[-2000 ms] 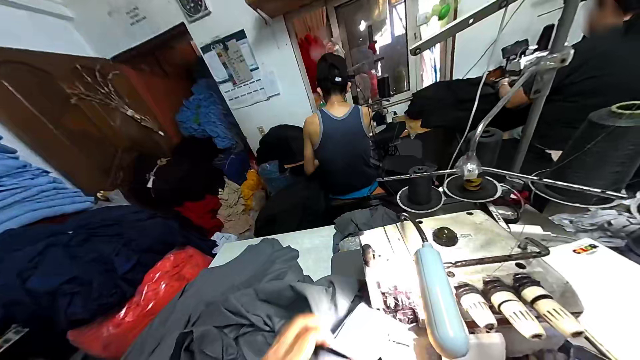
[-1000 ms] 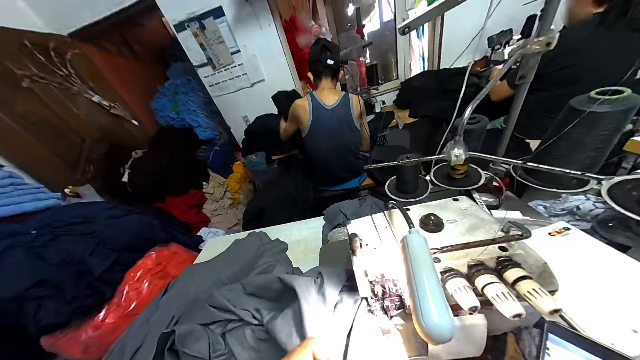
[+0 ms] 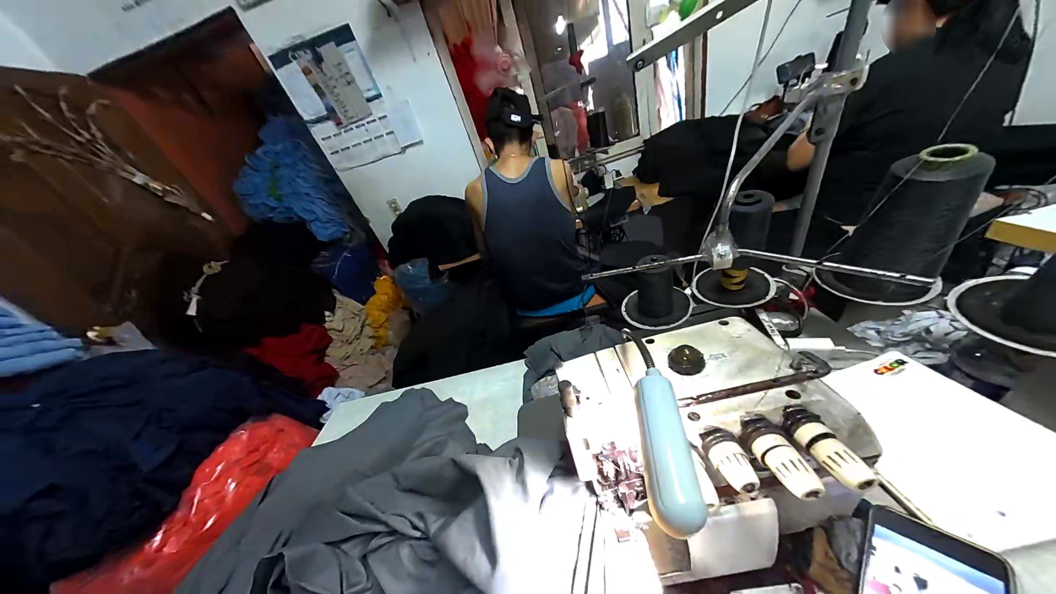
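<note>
Neither of my hands shows in the head view now. Grey fabric (image 3: 396, 495) lies in folds over the front of the pale worktable (image 3: 487, 400) and runs up to the needle side of an overlock sewing machine (image 3: 718, 355). Its right part is brightly lit beside the machine. A light blue lamp (image 3: 670, 454) is mounted over the machine front. Several cream tension dials (image 3: 784, 462) stand right of the lamp. Where my hands are on or under the cloth cannot be told.
Black thread cones (image 3: 916, 214) stand behind the machine under a metal thread stand (image 3: 825, 157). A phone (image 3: 932, 553) is at the lower right. Red plastic (image 3: 223, 478) and dark blue cloth (image 3: 124, 445) are at left. One person (image 3: 528, 223) sits ahead; another (image 3: 932, 107) is at right.
A hand of mine, blurred over the grey fabric at the bottom two seconds ago, has dropped out of view. The phone has come into view at lower right.
</note>
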